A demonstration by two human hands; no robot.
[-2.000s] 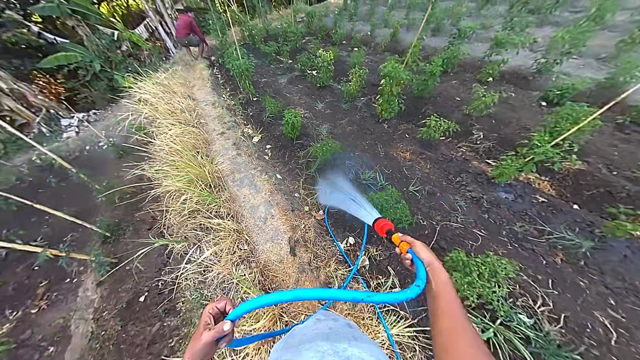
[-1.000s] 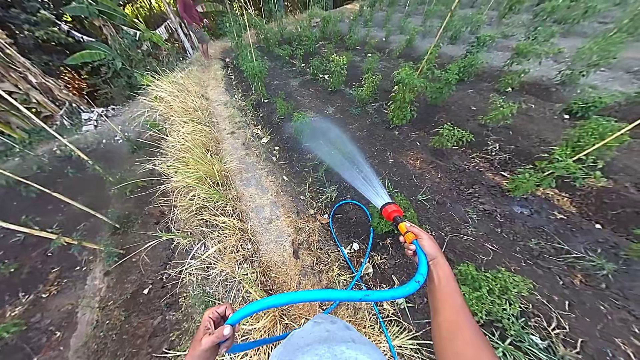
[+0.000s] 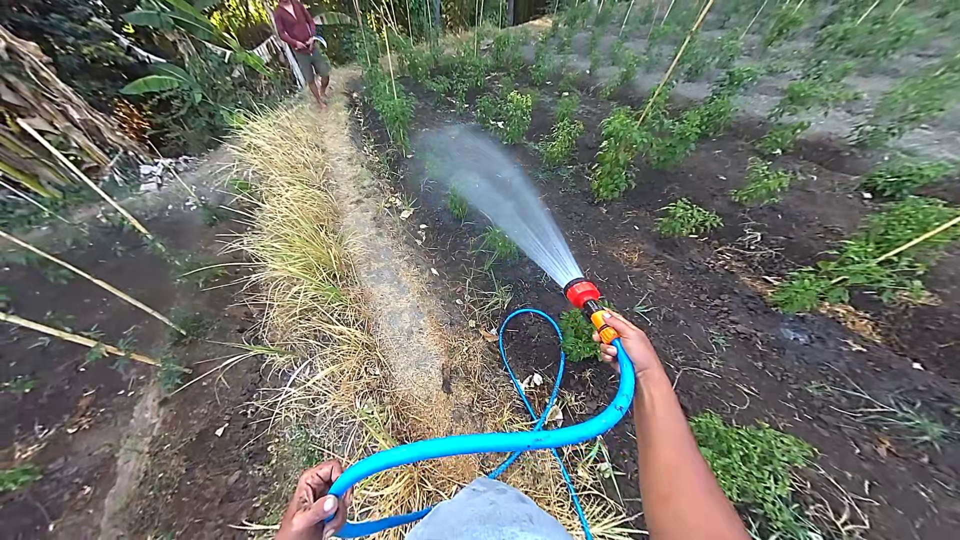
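My right hand [image 3: 628,346] grips the orange connector of a hose spray nozzle [image 3: 582,293] with a red collar. A white fan of water [image 3: 510,199] leaves the nozzle toward the upper left and falls over dark soil and small green plants. From the connector, a blue garden hose [image 3: 480,444] curves down and across in front of me to my left hand [image 3: 316,501], whose fingers are closed around it at the bottom. A thinner-looking loop of blue hose [image 3: 504,337] lies on the ground beyond, near a leafy plant [image 3: 577,336] beside the nozzle.
A narrow dirt path [image 3: 397,322] runs ahead, with dry grass [image 3: 292,262] along its left side. A person [image 3: 300,45] stands at its far end. Rows of green plants [image 3: 615,150] and thin stakes [image 3: 679,56] fill the right plot; bamboo poles [image 3: 90,277] lean at left.
The spray has swung from short and nearly upright to a longer fan reaching farther up the bed. The person on the path, bent over two seconds ago, now stands upright and appears nearer.
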